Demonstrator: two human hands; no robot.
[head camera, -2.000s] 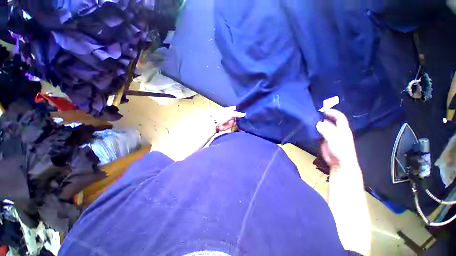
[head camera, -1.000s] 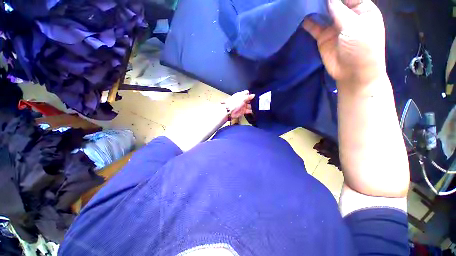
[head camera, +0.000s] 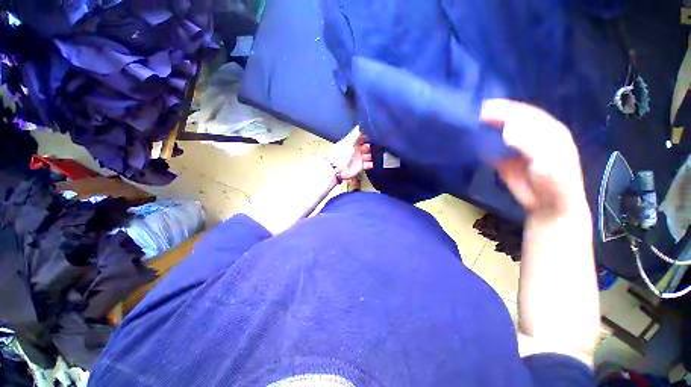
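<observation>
Navy cloth panels (head camera: 424, 98) lie over the near part of the dark-blue padded table (head camera: 292, 75). My right hand (head camera: 534, 155) is slightly blurred and holds the edge of a folded-over navy panel between thumb and fingers. My left hand (head camera: 354, 155) is at the table's near edge, against the left end of the cloth, with its fingers curled; whether it grips the cloth is not clear. A small white ticket (head camera: 391, 159) shows just right of my left hand, partly covered by the cloth.
A steam iron (head camera: 629, 198) with a pale hose stands at the right. A ring-shaped item (head camera: 630, 99) lies above it. A ruffled purple-navy heap (head camera: 121, 68) is at the upper left, a brown-black heap (head camera: 60, 264) below it. A wooden frame (head camera: 633, 317) is at the lower right.
My right hand rose with the panel's edge, then came back down towards me, folding the cloth over. The white ticket, fully visible a second ago, is now partly covered. My left hand moved little.
</observation>
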